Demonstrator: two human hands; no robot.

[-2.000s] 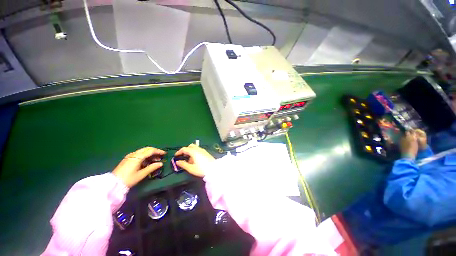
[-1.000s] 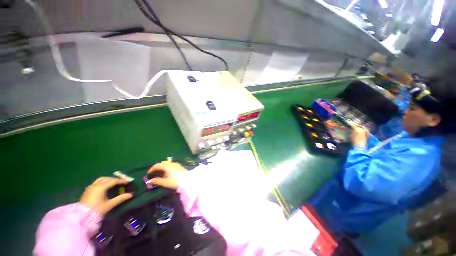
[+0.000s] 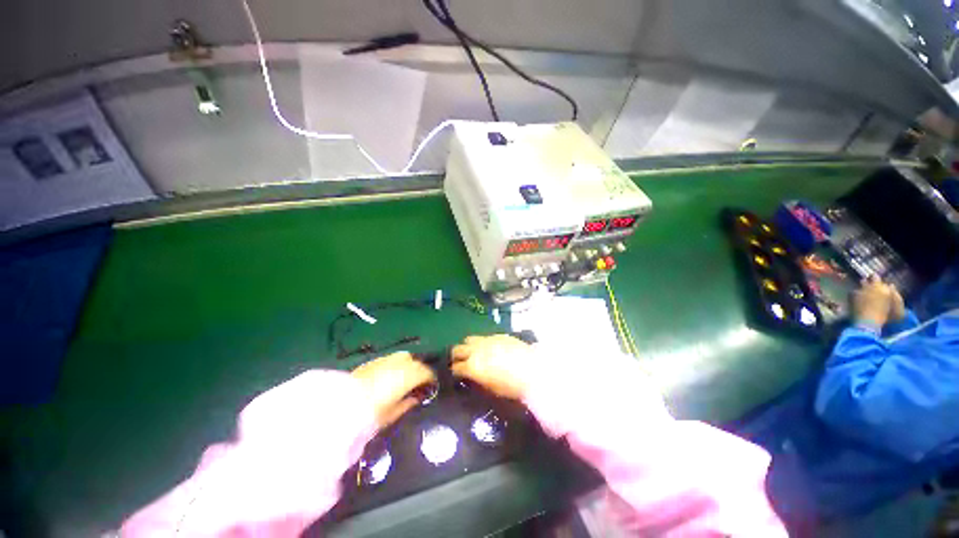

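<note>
A black tray lies low in front of me with several round units in its pockets; their faces shine white, such as the middle unit. My left hand is at the tray's far left part, fingers down beside a pale round rim. My right hand is over the tray's far right part, fingertips on or near its edge. The fingertips are partly hidden or blurred, so I cannot tell whether either hand holds anything. Thin black test leads with white tags lie loose on the green mat behind the tray.
Two beige power supplies with red digits stand behind. White paper lies near my right sleeve, beside a yellow wire. A blue mat is at left. At right, a person in blue works beside a tray with yellow-dotted parts.
Both hands have moved from behind the tray onto its far part. The dark units they held there are no longer seen at that spot; the leads lie uncovered. The view has shifted.
</note>
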